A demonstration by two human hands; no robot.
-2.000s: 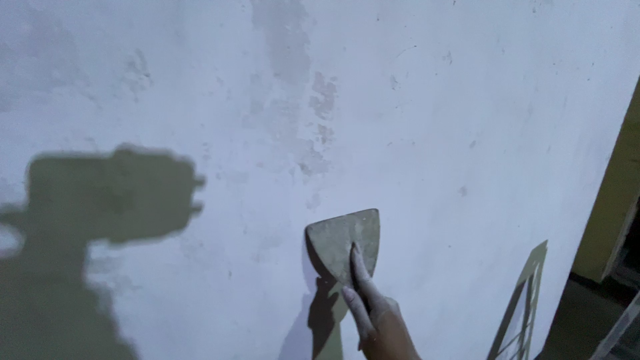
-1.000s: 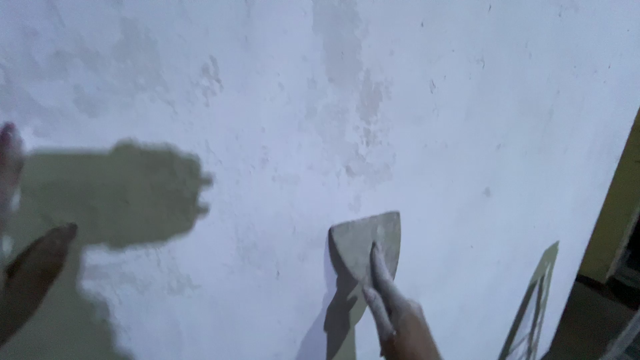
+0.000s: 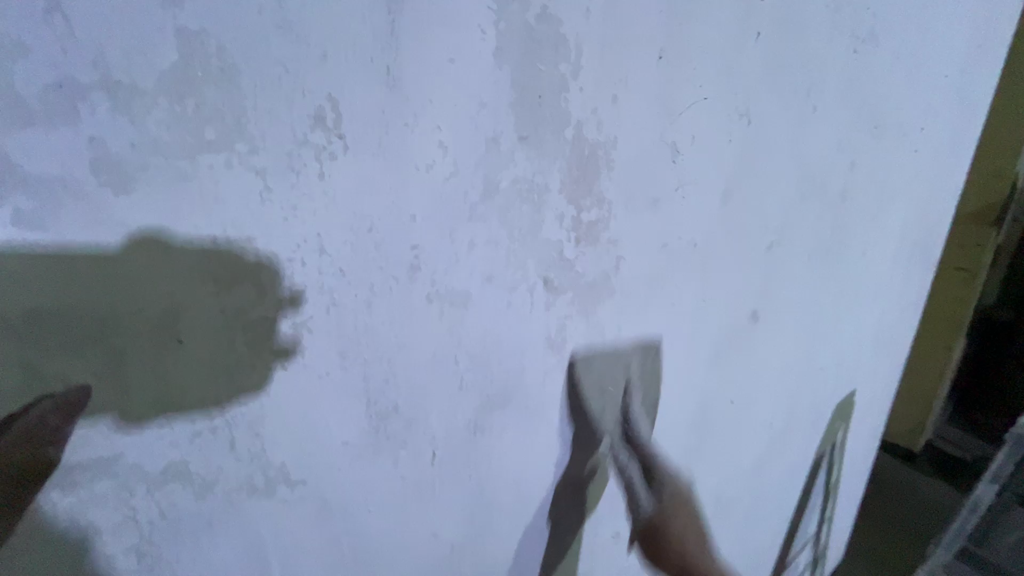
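My right hand (image 3: pixel 652 496), slightly blurred, holds a wide putty knife (image 3: pixel 620 380) with one finger laid along its blade. The blade's broad edge points up and lies on or close to a white plastered wall (image 3: pixel 440 344); its dark shadow falls below and to the left. Of my left hand (image 3: pixel 44 436) only part shows, at the left edge, in front of a large shadow on the wall; whether it holds anything cannot be seen. Grey and beige patches (image 3: pixel 588 176) mark the wall above the knife.
The wall's edge runs down the right side, with a yellow surface (image 3: pixel 944 320) and a dark floor (image 3: pixel 904 496) beyond it. A pale bar (image 3: pixel 976 496) crosses the lower right corner. A narrow ladder-like shadow (image 3: pixel 824 488) falls on the wall.
My left hand, out of view two seconds ago, has come in at the left edge. My right hand still holds the putty knife, which sits farther right in the view.
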